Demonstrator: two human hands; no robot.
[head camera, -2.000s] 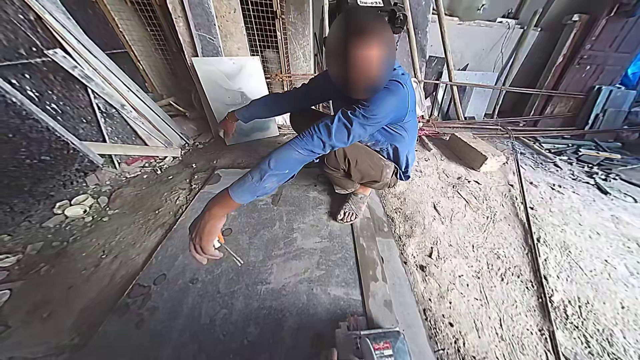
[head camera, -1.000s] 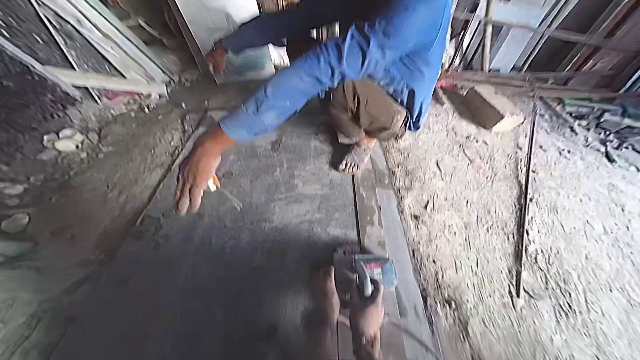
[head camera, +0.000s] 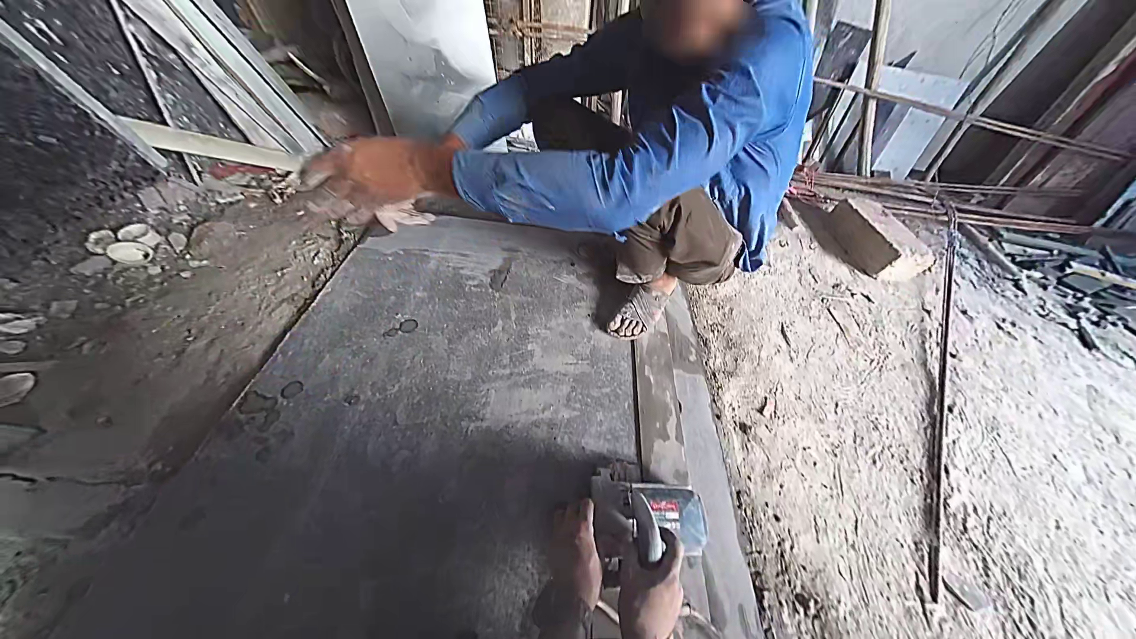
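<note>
A handheld power cutter (head camera: 670, 515), likely a stone saw, rests on a large dark stone slab (head camera: 444, 373) at the lower middle. My right hand (head camera: 652, 581) grips its curved handle from behind. Against the left side of the cutter's body lies my left hand (head camera: 577, 550); whether its fingers grip the body cannot be told. A flat straight strip (head camera: 658, 399) runs along the slab's right part, directly ahead of the cutter. The blade is hidden.
A co-worker in a blue shirt (head camera: 568, 186) squats at the slab's far end, one foot (head camera: 641, 311) by the strip. A block (head camera: 879, 240) and a thin rod (head camera: 942, 399) lie on the rough ground at right. Panels (head camera: 422, 71) lean behind.
Both my hands have come into view at the cutter since the first frame. The co-worker's outstretched arm has moved away from the slab's middle to its far left corner.
</note>
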